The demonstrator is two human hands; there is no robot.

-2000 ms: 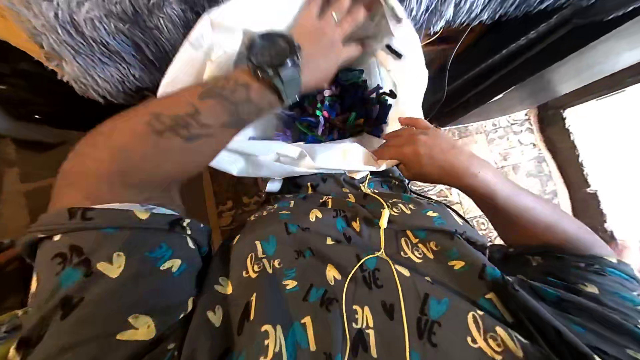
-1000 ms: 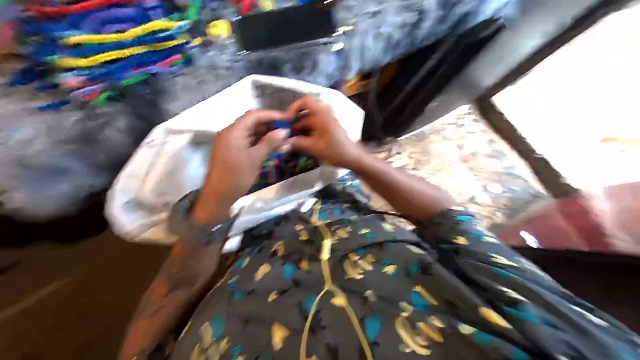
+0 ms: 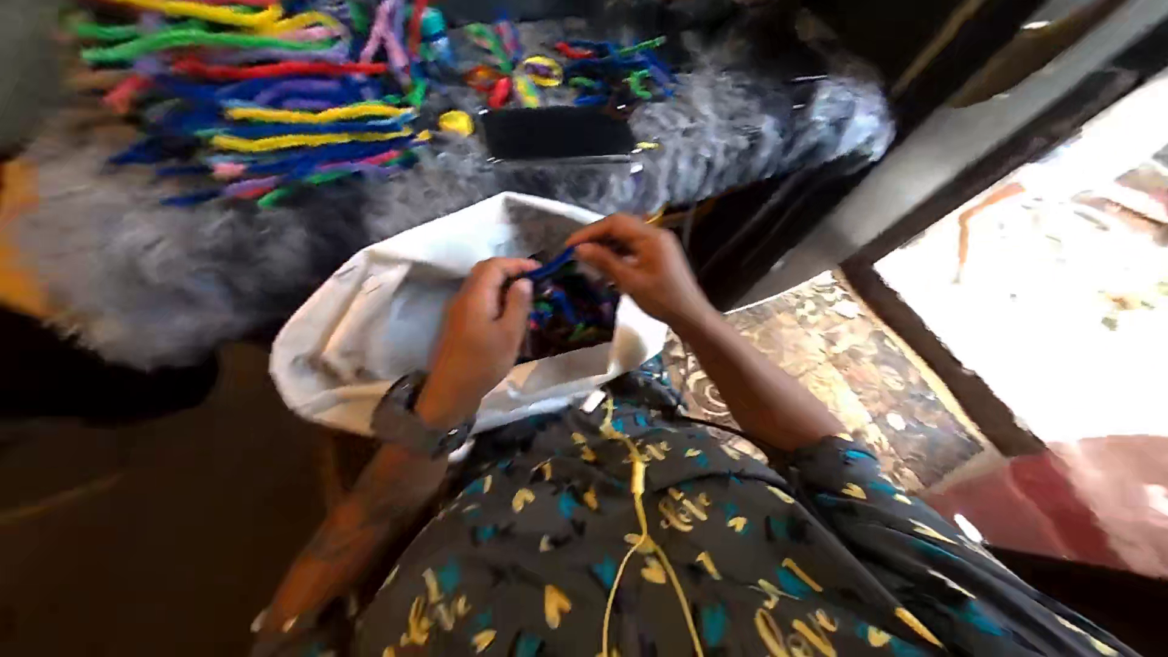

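Note:
A short dark blue fuzzy strand, like a pipe cleaner, is stretched between my hands. My left hand, with a watch on its wrist, pinches one end, and my right hand pinches the other. Below them a white fabric bag lies open in front of my body. Inside it shows a heap of short multicoloured fuzzy pieces, partly hidden by my fingers.
Grey shaggy fur covers the surface ahead. On it lie long coloured fuzzy strands, a black flat object, a small yellow round thing and several twisted pieces. A patterned floor shows at right.
My left hand has moved from above the bag's far side to its opening. Both hands have come together over the heap, now with a blue strand between them. The view has shifted, showing more of the furry surface.

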